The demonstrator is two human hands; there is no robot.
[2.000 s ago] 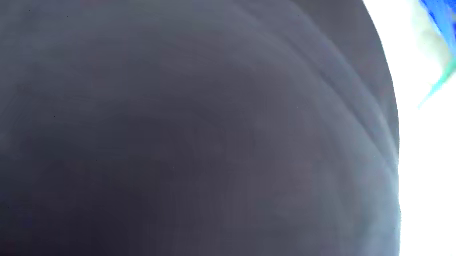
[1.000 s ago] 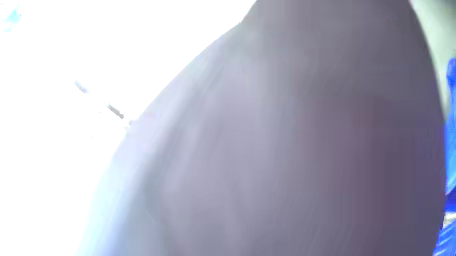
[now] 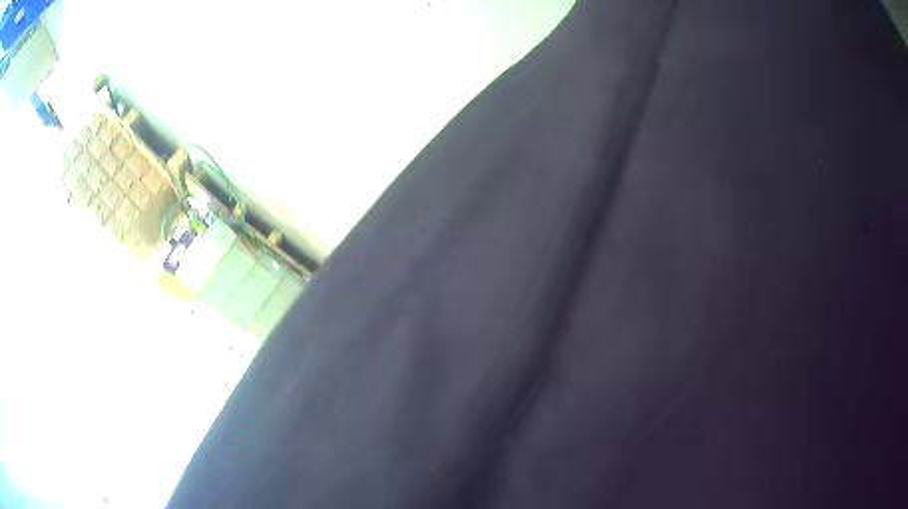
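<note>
Dark cloth (image 3: pixel 637 278), which looks like clothing, fills the middle and right of the head view very close to the camera. A dark fold runs down through it from the top. Neither my left hand nor my right hand is in the picture. No held item shows.
The view is tilted. At the left, a block of stacked brown cartons (image 3: pixel 117 184) and a pale green-white stack (image 3: pixel 244 283) stand on wooden pallets (image 3: pixel 274 242). A blue shape (image 3: pixel 25 18) is at the top left corner. The bright floor (image 3: pixel 329 99) is overexposed.
The view has swung, so the cartons and pallets now show at the left. The blue shape at the right edge is gone. The dark cloth still covers much of the picture.
</note>
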